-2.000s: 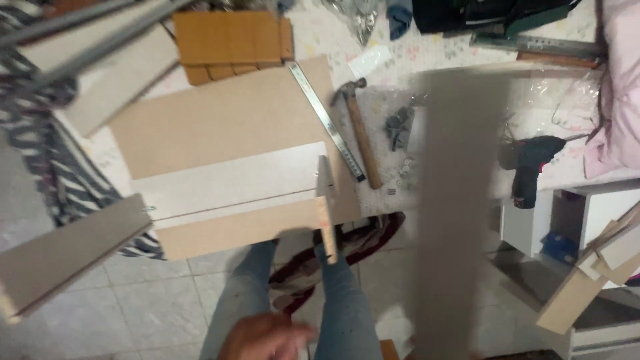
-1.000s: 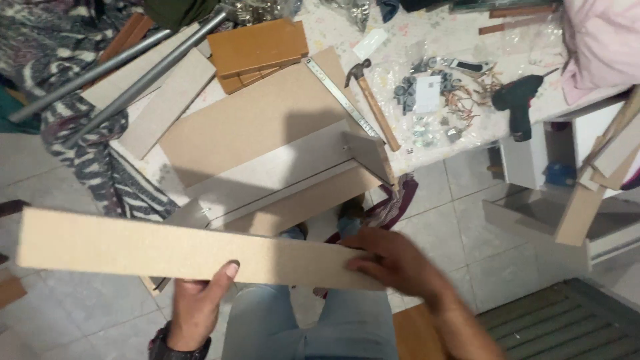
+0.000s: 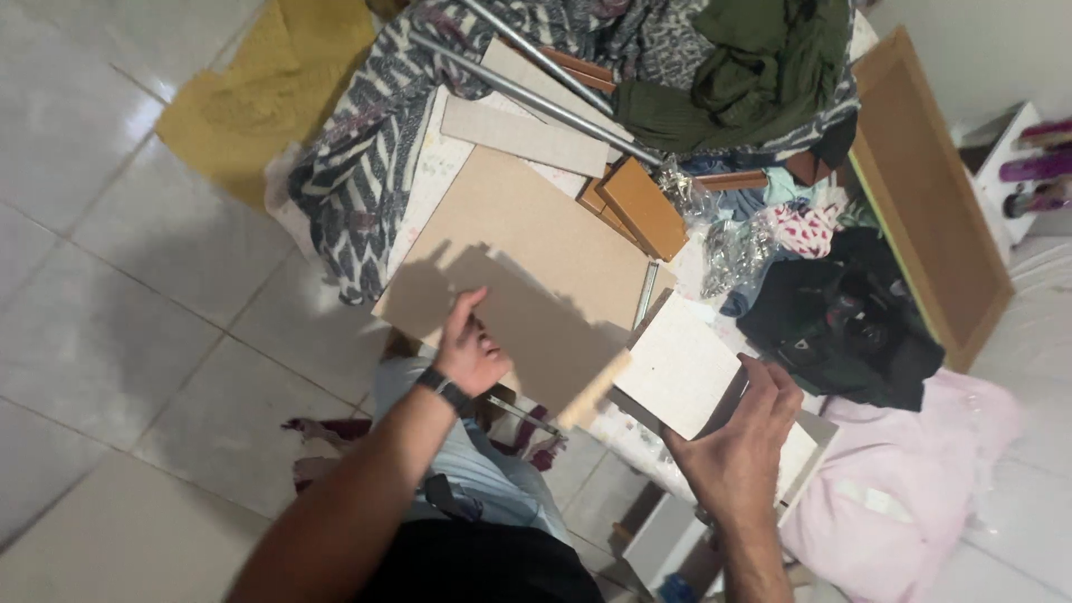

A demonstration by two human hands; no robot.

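My right hand [image 3: 745, 427] grips a pale wooden board assembly [image 3: 682, 364] by its near edges, thumb below and fingers on top. To its left, my left hand [image 3: 473, 347], with a dark band at the wrist, is raised with fingers apart and holds nothing. Under the hands lies a large beige panel [image 3: 528, 226]. A narrow raw board edge [image 3: 595, 389] juts out blurred between the hands. Part of a metal drawer slide [image 3: 646, 293] shows beside the assembly. How the held boards join is partly hidden by my right hand.
Metal tubes [image 3: 553, 109], a pale slat [image 3: 523, 138] and orange-brown wooden pieces [image 3: 643, 208] lie beyond the panel. Around them are a patterned cloth [image 3: 360, 184], plastic bags of hardware [image 3: 737, 251], dark clothing [image 3: 837, 322] and a pink cloth [image 3: 904, 477]. A framed panel [image 3: 934, 201] leans at the right.
The long board that both hands held a second ago is no longer held that way. My left hand is free, and my right hand grips a pale board assembly. The view has swung and turned strongly.
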